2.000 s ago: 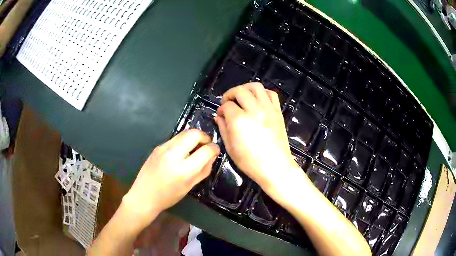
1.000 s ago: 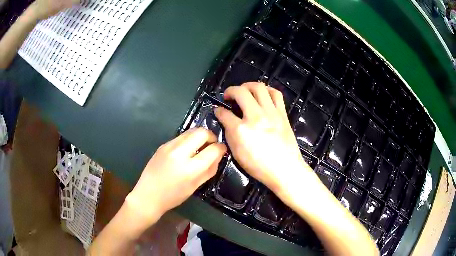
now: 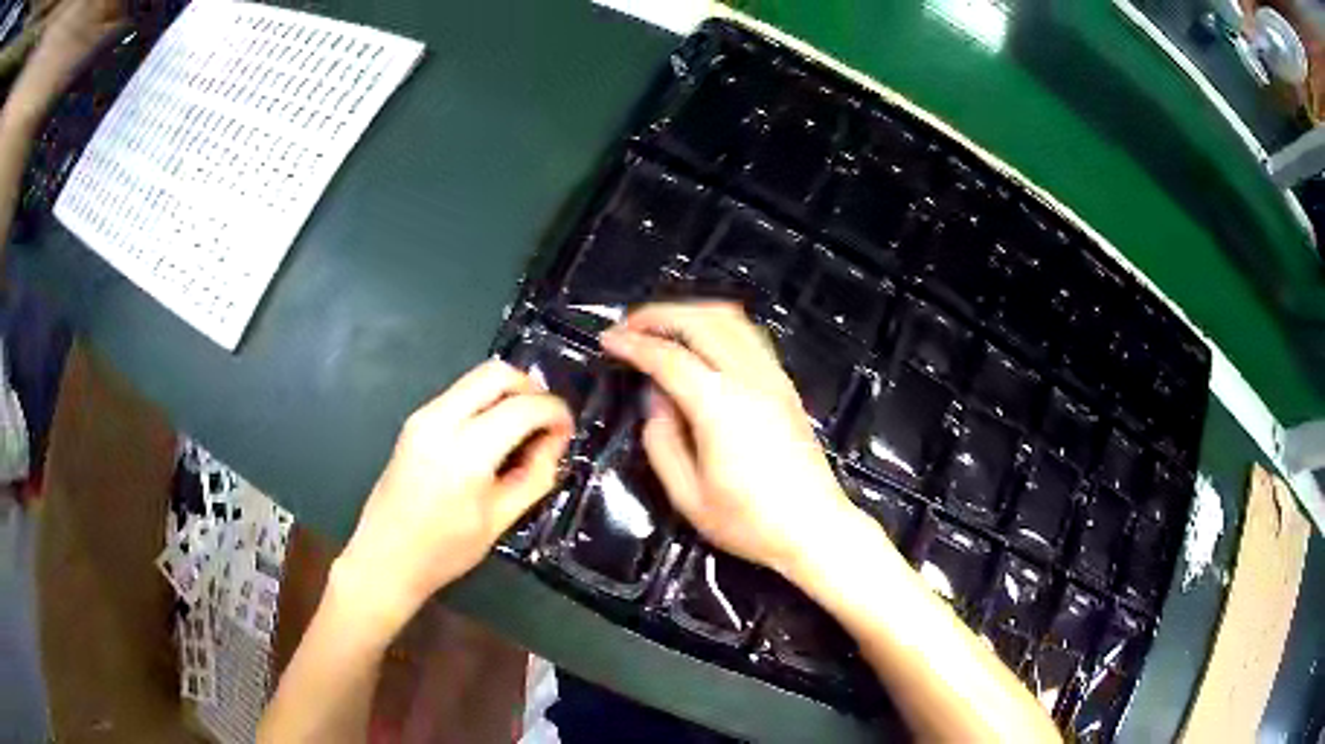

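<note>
A large glossy black blister tray (image 3: 901, 422) with rows of rectangular pockets lies on the dark green bench. My left hand (image 3: 472, 472) is over the tray's left corner pocket, thumb and index fingertips curled close together; whether they hold something is hidden. My right hand (image 3: 727, 422) is over the neighbouring pockets, slightly blurred, fingers bent, with a gap between thumb and index finger. A small pale glint or piece shows at its index fingertip; I cannot tell which. The pockets under both hands are partly hidden.
A white printed sheet (image 3: 240, 160) lies at upper left, with another person's arm (image 3: 44, 80) beyond. White lattice scraps (image 3: 225, 567) are in a carton (image 3: 109, 567) below. A pale heap (image 3: 1203, 531) and cardboard (image 3: 1253, 611) are at right. A green conveyor (image 3: 1017, 102) runs behind.
The tray appears shifted left and down in view. My hands have moved apart, and my right hand's thumb has opened away from its fingers. The other person's arm has moved off the printed sheet.
</note>
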